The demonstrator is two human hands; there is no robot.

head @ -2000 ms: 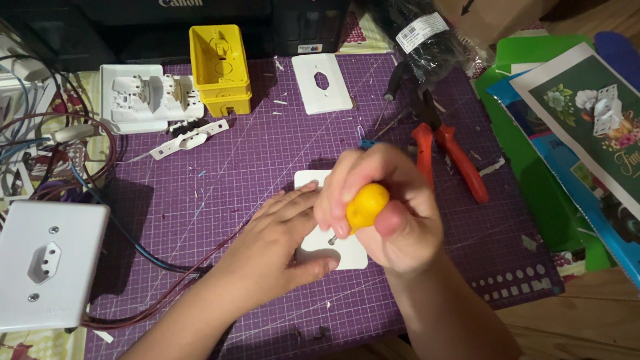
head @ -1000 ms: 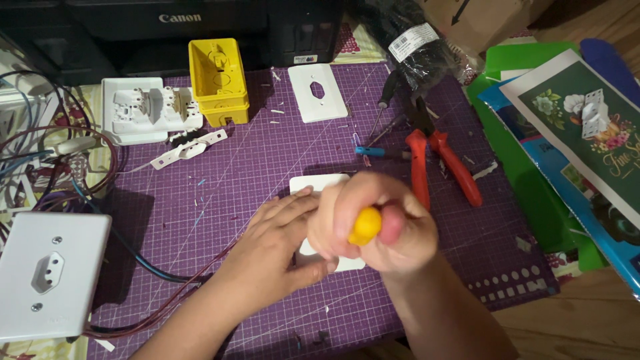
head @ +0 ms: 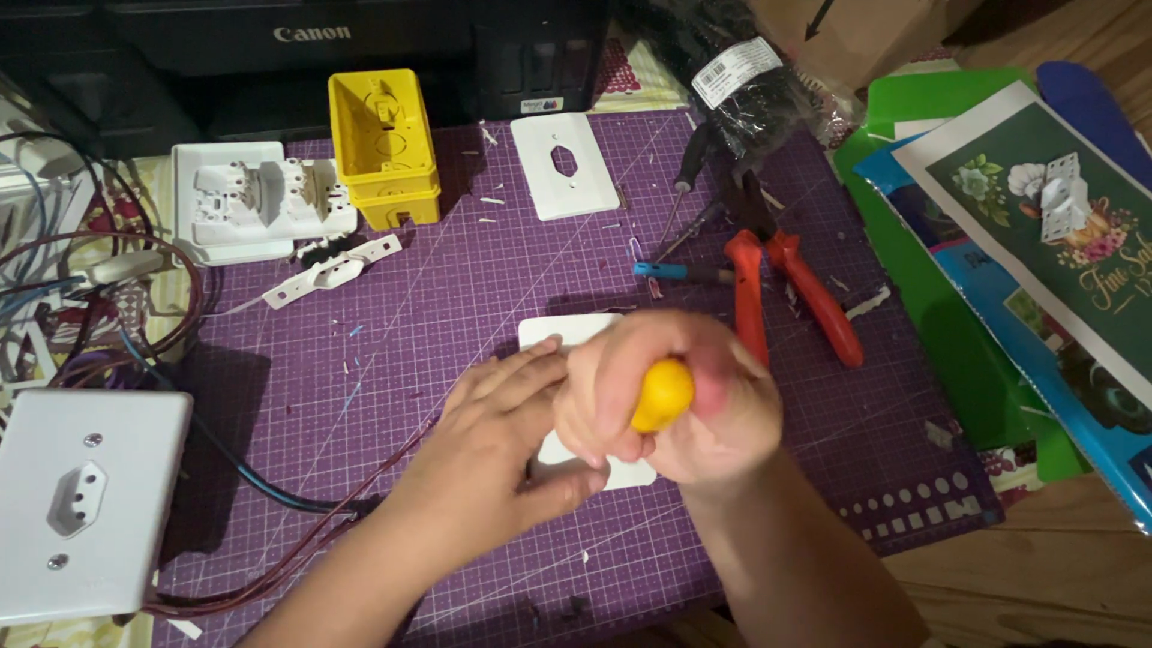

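Note:
My right hand point(head: 684, 405) is closed around a yellow-handled tool point(head: 664, 391), seen end-on, over a white faceplate point(head: 630, 472). In the frame from two seconds ago a screw shows beneath the fist; now the fist hides the tool's shaft and the middle of the plate. Flat on the plate's left side lies my left hand point(head: 504, 432), fingers spread a little, thumb near its lower edge. A second white faceplate point(head: 565, 166) with a hexagonal opening lies farther back. At the left is an assembled socket outlet point(head: 85, 504) with two screws.
Red-handled pliers point(head: 814, 297), a black-handled screwdriver point(head: 691, 162) and a blue tool point(head: 670, 271) lie right of my hands. Yellow electrical boxes point(head: 387, 135) and white socket parts point(head: 270, 202) stand before the printer point(head: 297, 72). Cables point(head: 261, 486) cross the purple cutting mat point(head: 432, 315) at left.
The yellow handle's end has shifted slightly within my right fist since two seconds ago. The blue tool, mostly hidden then, now shows. My left hand stays on the plate.

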